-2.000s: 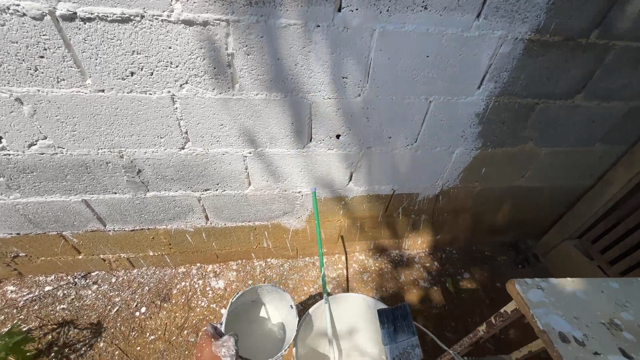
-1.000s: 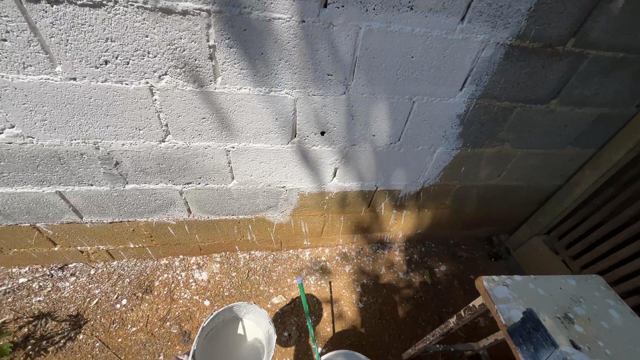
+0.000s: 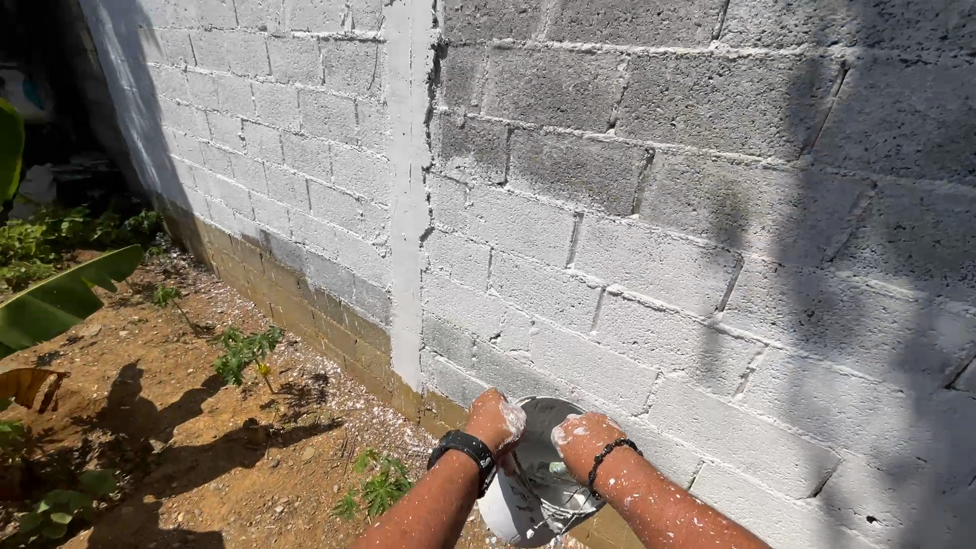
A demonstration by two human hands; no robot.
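Note:
A paint-stained white bucket (image 3: pixel 512 507) is tilted low in front of the block wall (image 3: pixel 534 282), its inside coated with pale paint. My left hand (image 3: pixel 496 421), with a black watch on the wrist, is closed at the bucket's left rim. At the opposite side of the opening is my right hand (image 3: pixel 585 442), paint on its knuckles and a dark bracelet on the wrist. Its fingers are hidden, so what it grips does not show. Between the hands, a small greenish-white object (image 3: pixel 559 469) lies inside the bucket.
White paint covers much of the wall, with grey blocks at the upper right and a brown strip (image 3: pixel 305 305) along the base. A smooth white column (image 3: pixel 406 191) stands in it. Small plants (image 3: pixel 245 354) grow from the dirt (image 3: pixel 252 465) at left; a large green leaf (image 3: pixel 69 301) juts in.
The view has swung strongly to another stretch of wall. Both hands now show at a bucket; the green stick and the paint-spotted board seen earlier are out of view.

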